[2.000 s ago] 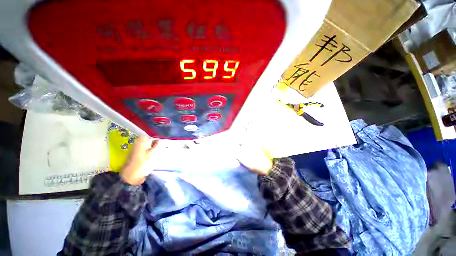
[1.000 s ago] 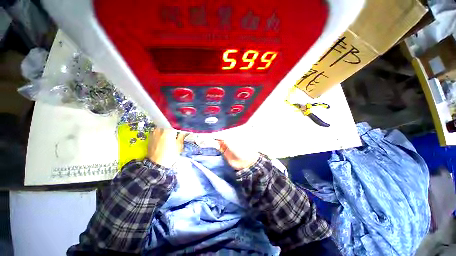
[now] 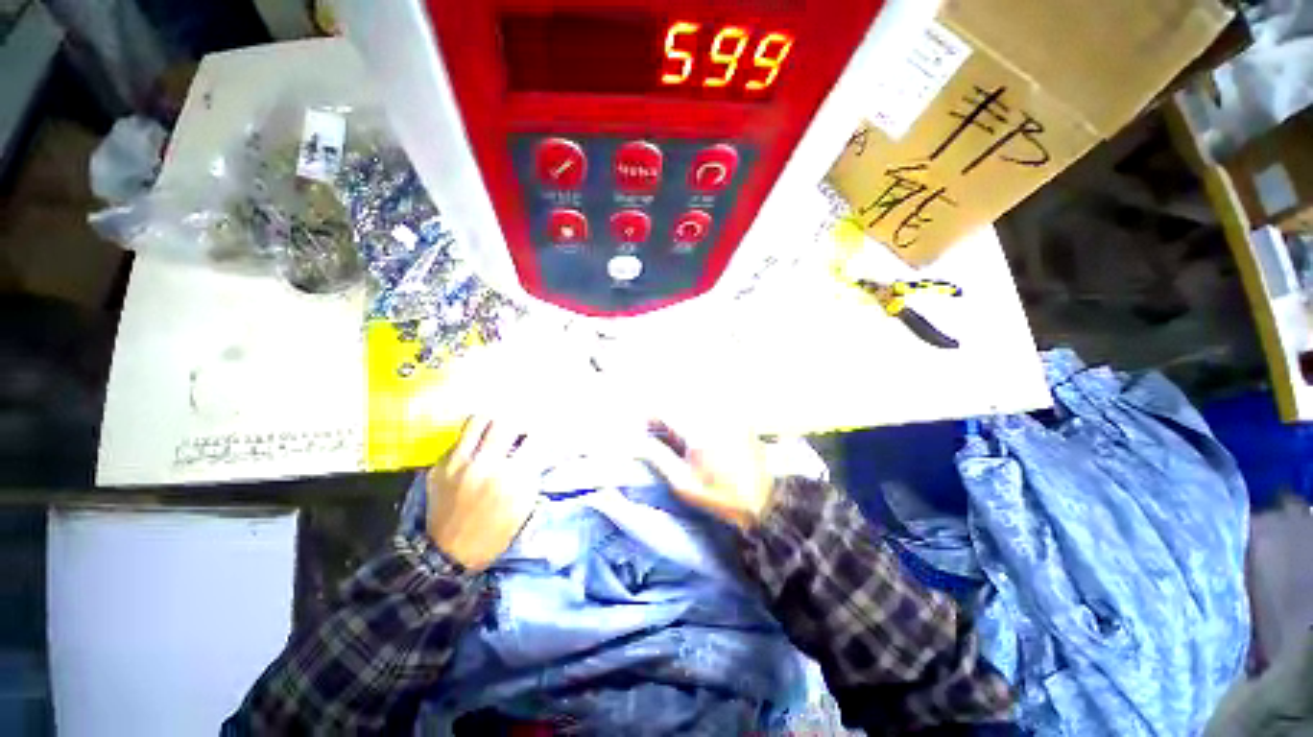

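The light blue garment (image 3: 619,576) lies across my lap, its upper edge at the table's front edge. My left hand (image 3: 483,493) is bare and rests on the garment's upper left edge, fingers pointing to the machine. My right hand (image 3: 716,472) is on its upper right edge. Glare washes out the cloth between my hands, so my fingertips' hold is unclear. The snap machine (image 3: 619,187) stands above, its red panel showing 599. No snap can be made out at the glaring edge.
A pile of silver snap parts (image 3: 432,295) and clear plastic bags (image 3: 245,202) lie left of the machine. Yellow-and-black pliers (image 3: 914,305) and a carton (image 3: 994,130) are at right. Another blue garment (image 3: 1109,533) hangs over a blue bin at right.
The view has shifted, showing the machine higher and more of the snap pile. Both hands and the garment edge have come back from under the machine head toward my body.
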